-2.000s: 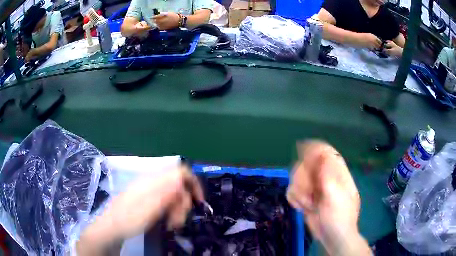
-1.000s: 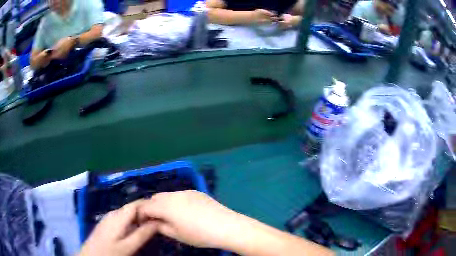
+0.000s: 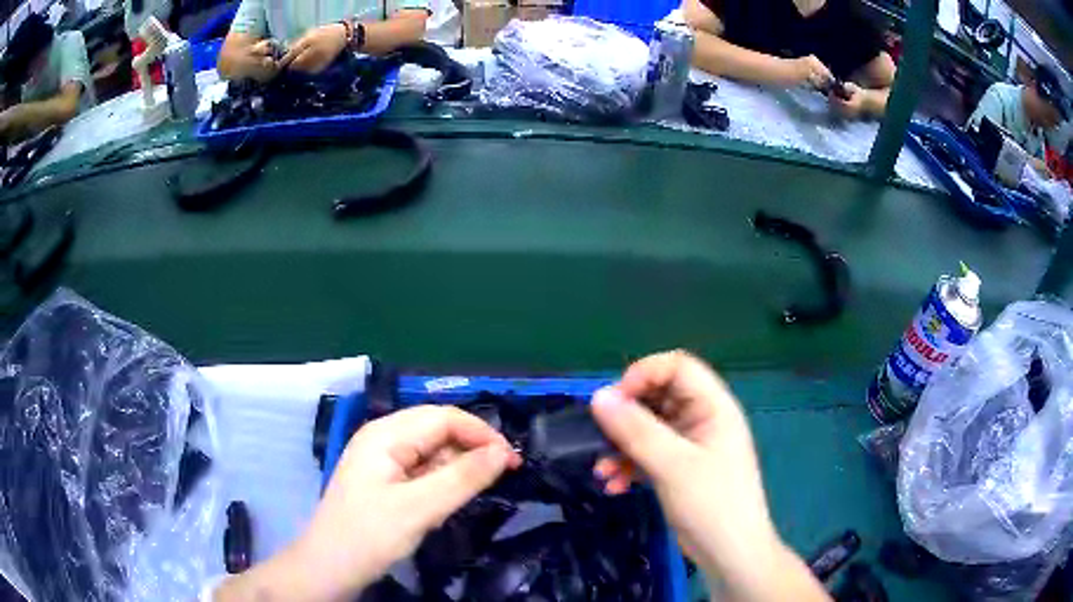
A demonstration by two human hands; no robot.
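Observation:
My right hand [image 3: 688, 453] holds a small black plastic part [image 3: 572, 436] between thumb and fingers above the blue bin [image 3: 668, 553]. My left hand [image 3: 412, 488] is just left of the part, with thumb and fingertips pinched together at its left end. Something tiny and reddish shows at the left fingertips; whether it is a wire is too small to tell. Both hands are bare. The bin below is full of mixed black parts, partly hidden by my hands.
A clear bag of black headbands [image 3: 100, 459] lies left on a white sheet [image 3: 282, 406]. A spray can [image 3: 930, 341] and a clear plastic bag [image 3: 994, 435] stand right. Black headbands [image 3: 824, 271] lie on the green belt [image 3: 530, 294]. Several people work across it.
The view has swung back left, so the bin is central again. My hands, together one second ago, are now apart, and the black part shows in my right hand.

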